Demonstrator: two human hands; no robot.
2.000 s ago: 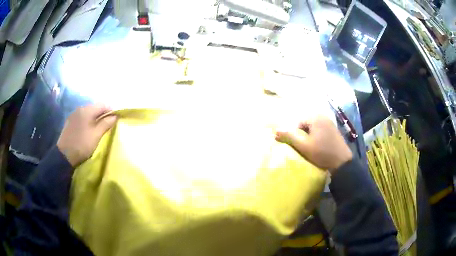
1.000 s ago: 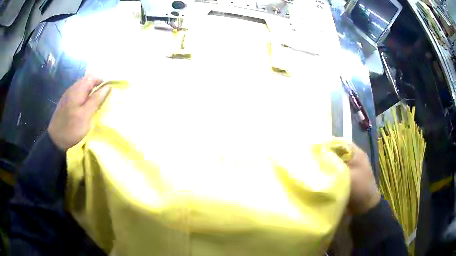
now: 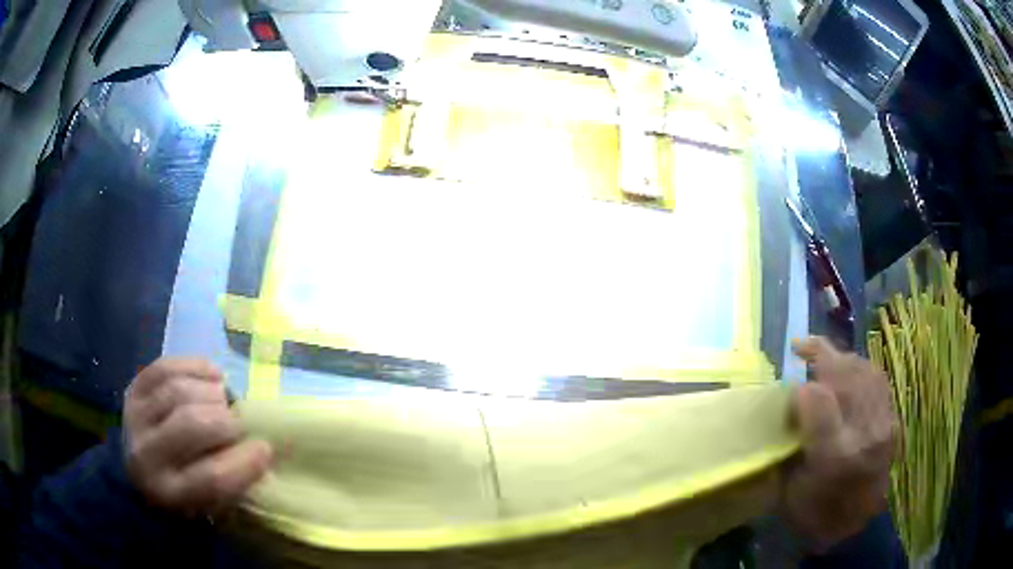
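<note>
A yellow panel is stretched between my hands along the near edge of the board, its near part bent down. My left hand grips its left end and my right hand grips its right end. The pale template board lies beyond, with yellow tape in a rectangle that crosses at the near left corner. The yellow clamp frame sits at the back of the board under the machine. Glare washes out the board's middle.
The white sewing head stands at the back. A dark red tool lies right of the board. A bundle of yellow strips is at far right, below a tilted screen. Grey-beige sheets are at upper left.
Both hands have moved down towards me with the yellow panel, now narrow and folded at the near edge. The taped board is uncovered.
</note>
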